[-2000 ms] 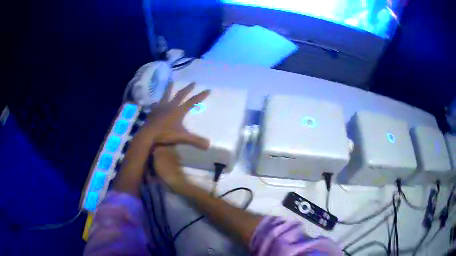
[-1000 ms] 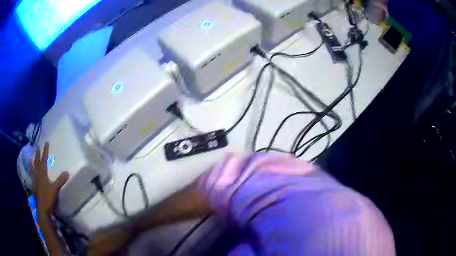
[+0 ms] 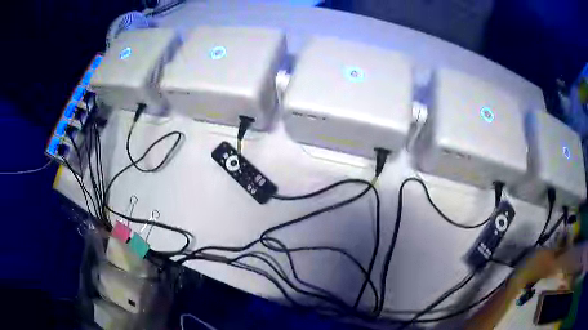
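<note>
Several white box-shaped units (image 3: 348,97) stand in a curved row, each with a lit blue ring on top. Black power leads (image 3: 382,158) are plugged into their near sides. My right hand (image 3: 548,264) is blurred at the lower right, just in front of the rightmost unit (image 3: 562,158), beside black leads. Its fingers are unclear, and whether it holds anything cannot be told. My left hand is not in view. One black remote (image 3: 245,173) lies in front of the second unit from the left. Another remote (image 3: 493,232) lies near my right hand.
A lit blue socket strip (image 3: 76,106) is at the left edge, with a fan (image 3: 131,22) behind. Tangled black cables cross the white table (image 3: 322,222). Pink (image 3: 121,231) and teal (image 3: 139,245) clips hold the front edge. Bagged pale units (image 3: 119,287) sit below. A dark rectangle (image 3: 554,307) lies lower right.
The view has shifted, and the row now spans the frame. My hands have left the leftmost unit. My right hand is now at the lower right, and my left hand is out of view.
</note>
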